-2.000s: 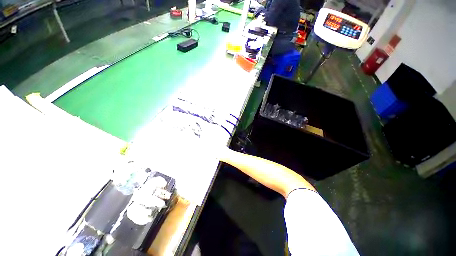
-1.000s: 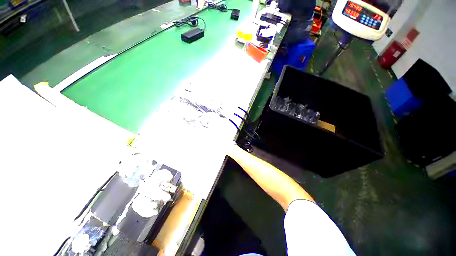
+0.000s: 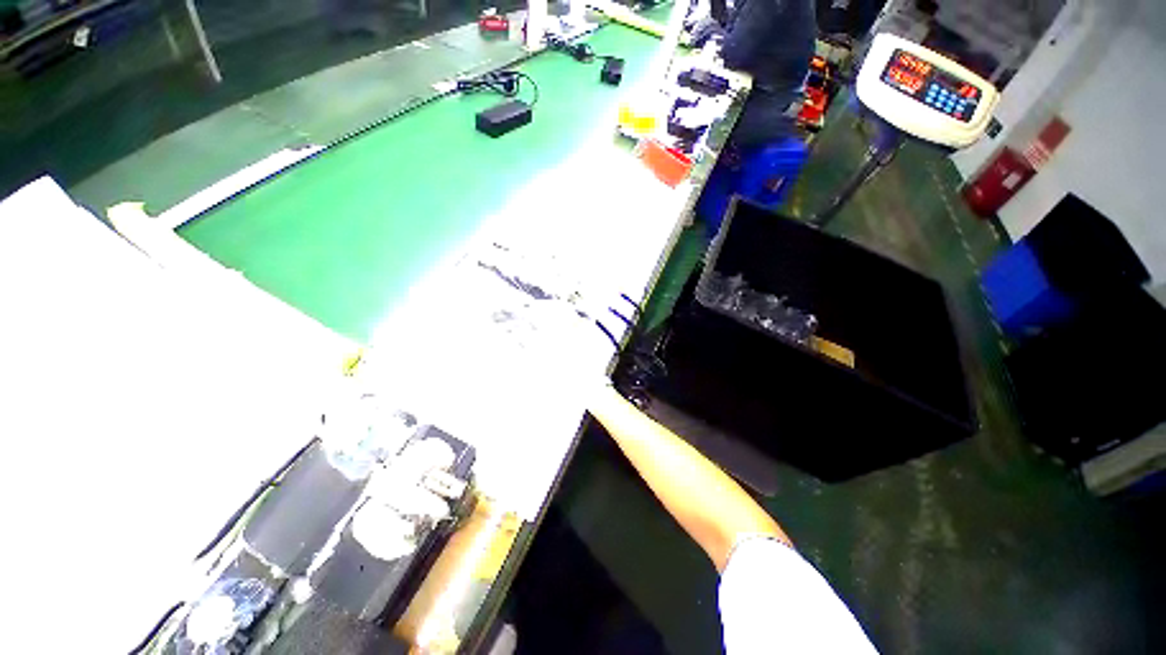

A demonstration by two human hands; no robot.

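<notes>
My right forearm reaches from the lower right to the white bench surface. My right hand (image 3: 596, 386) is lost in the glare, so its fingers and any hold are hidden. Clear poly bags (image 3: 518, 307) lie washed out beyond it, with thin black cables (image 3: 616, 323) at the bench edge. Dark blocks (image 3: 297, 512) stand at the lower left with a white-grey lump (image 3: 399, 514) on top; it may be a cloth or wad. I see no left arm or clear left hand.
A black tote (image 3: 831, 397) stands right of the bench, holding bagged items (image 3: 761, 307) and a cardboard divider (image 3: 834, 351). A digital scale (image 3: 928, 90) is behind it. A black adapter (image 3: 504, 119) lies on the green belt (image 3: 371, 224). A person (image 3: 767, 58) is at the far end.
The view has shifted slightly, moving the bench and tote within the picture. My right forearm stays reached to the bench edge. The lump remains on the dark blocks.
</notes>
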